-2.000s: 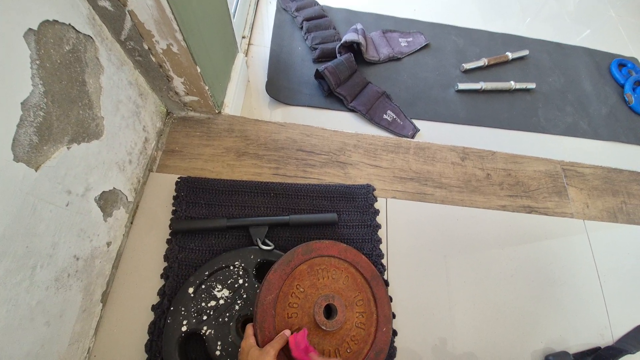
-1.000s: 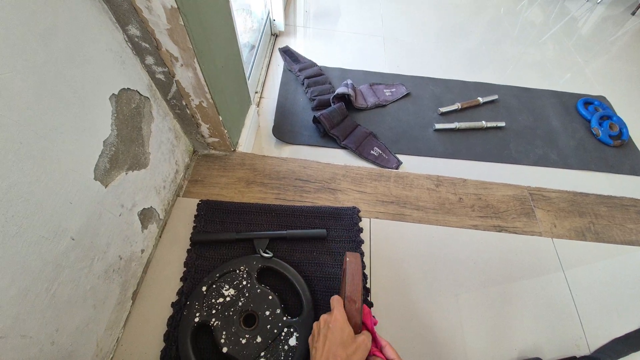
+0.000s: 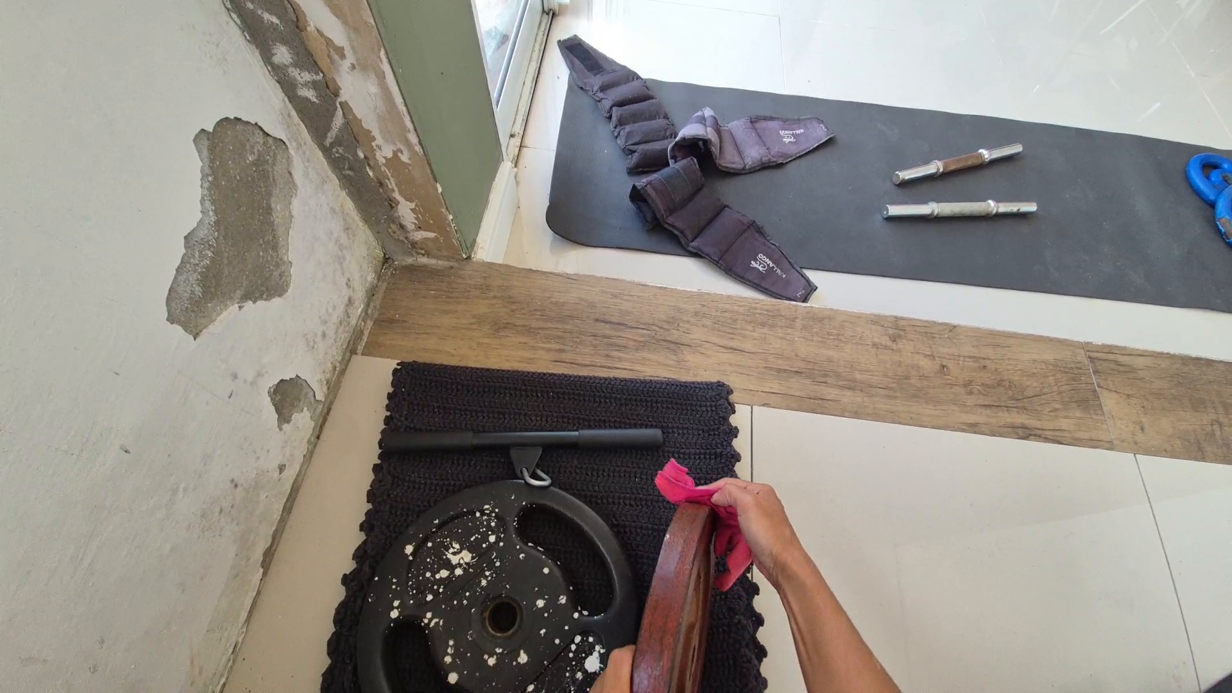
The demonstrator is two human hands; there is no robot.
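Note:
A rusty red-brown weight plate (image 3: 674, 606) stands on its edge over the black crocheted mat (image 3: 568, 395). At the bottom edge of the picture, the fingers of my left hand (image 3: 616, 672) grip its near left side; the rest of that hand is out of view. My right hand (image 3: 756, 525) pinches a pink cloth (image 3: 731, 549) against the top and right side of the rusty plate. Beside it on the left lies a black weight plate (image 3: 500, 577) with white paint specks. A black pull bar (image 3: 525, 439) with a metal carabiner (image 3: 534, 474) lies behind the black plate.
A wall (image 3: 115, 385) with peeling plaster runs along the left. Past the wood-look floor strip (image 3: 731, 332), a dark exercise mat (image 3: 866, 164) holds weighted ankle straps (image 3: 731, 226), two dumbbell bars (image 3: 961, 209) and blue plates (image 3: 1210, 183) at the far right.
The rusty plate, lying with its face up two seconds ago, now stands on edge. My right hand and the pink cloth have moved up to the plate's top edge.

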